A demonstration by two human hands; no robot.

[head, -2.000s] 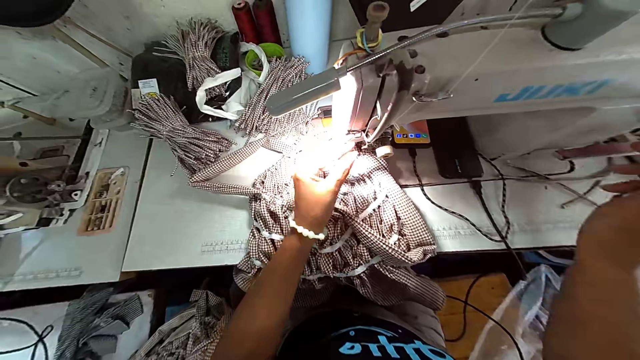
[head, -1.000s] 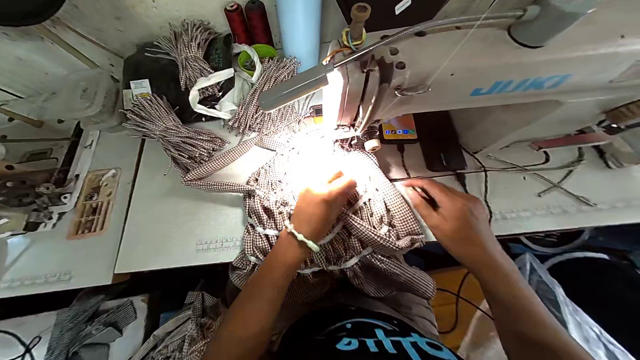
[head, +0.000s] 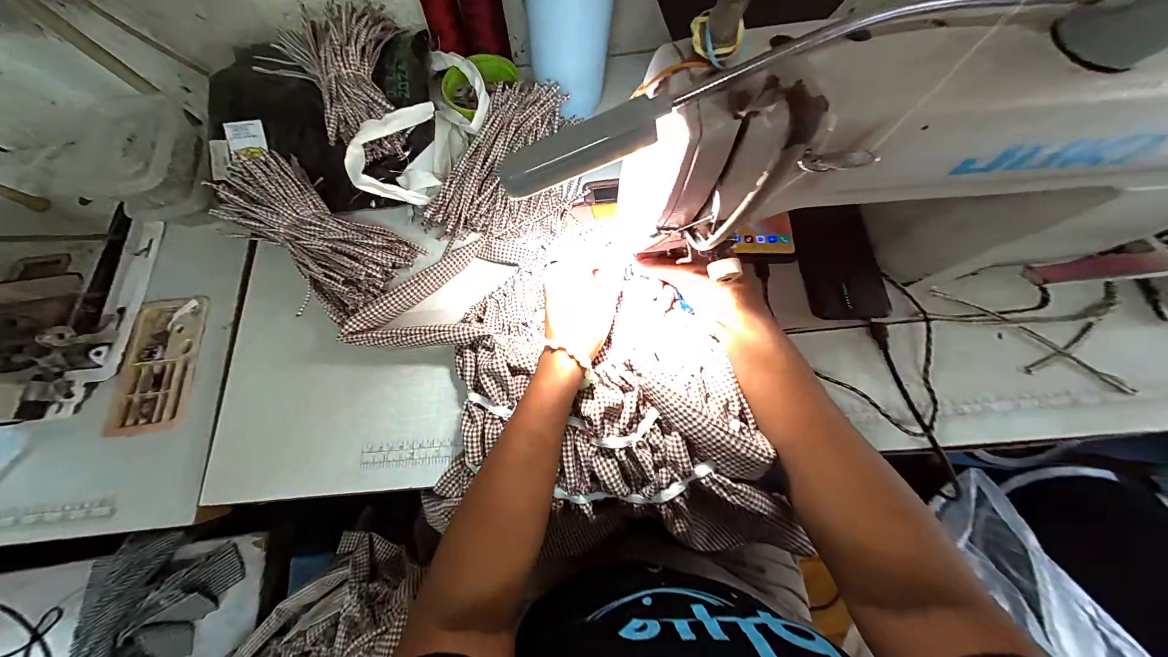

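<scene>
Gathered brown-and-white checked fabric (head: 611, 411) with white tape strips spreads over the table edge and lap, beneath the head of a Juki sewing machine (head: 730, 164). My left hand (head: 584, 301) lies on the fabric just left of the needle area, its fingers lost in lamp glare. On the right of the presser area, my right hand (head: 716, 297) reaches to the fabric, beside a small blue item that is too bright to identify. Glare hides whether either hand grips the cloth. A checked strip (head: 411, 292) runs leftward from the fabric.
Bundles of checked ties (head: 310, 228) and white tape (head: 392, 155) lie at the back left, near a green cup (head: 484, 78) and thread cones (head: 465, 27). A lit phone (head: 766, 235), a black device (head: 838, 265) and cables (head: 899, 383) are right. Another machine (head: 73, 319) stands left.
My right hand was out at the far right, then came to the fabric's right side, and is now close by the needle area. My left hand stays on the fabric near the needle.
</scene>
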